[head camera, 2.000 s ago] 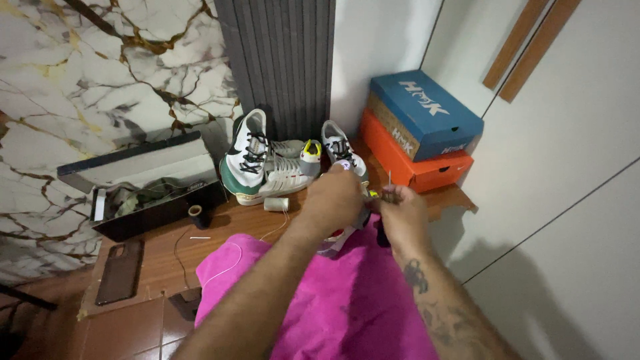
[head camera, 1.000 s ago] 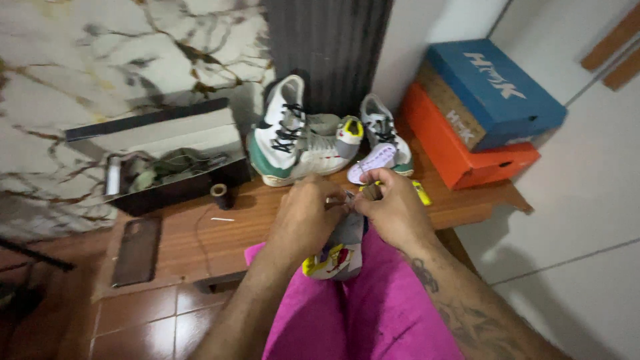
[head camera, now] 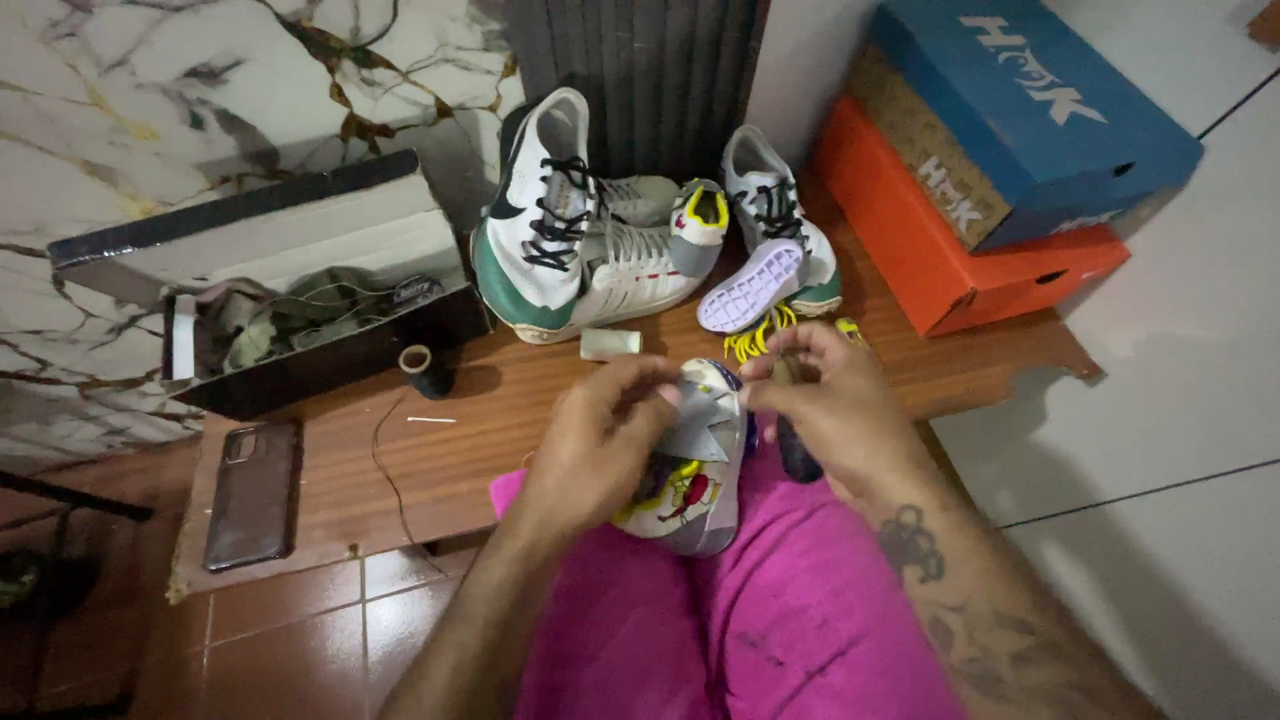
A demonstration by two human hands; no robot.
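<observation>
A small grey and white shoe with yellow and red details [head camera: 695,490] rests on a pink cloth [head camera: 800,600] over my lap. My left hand [head camera: 610,430] is at the shoe's left side, fingers bent; whether it grips the shoe is unclear. My right hand [head camera: 825,405] is shut on a dark-handled tool [head camera: 797,445], whose tip cannot be made out, beside the shoe's right edge. Beyond the hands lie yellow laces [head camera: 760,335] and a lilac shoe sole [head camera: 752,287]. A matching small shoe [head camera: 699,228] leans on a white sneaker [head camera: 645,275].
White-green sneakers [head camera: 540,220] stand at the wooden bench's back [head camera: 500,430]. An open black box [head camera: 330,350] holding cloth, a dark thread spool [head camera: 427,372], a white spool [head camera: 610,344], a white stick [head camera: 432,420] and a phone case [head camera: 253,495] are left; blue [head camera: 1040,110] and orange shoeboxes [head camera: 960,270] are right.
The small shoe on my lap shows more upright between my hands than one second ago, and my hands have moved apart. The view has shifted.
</observation>
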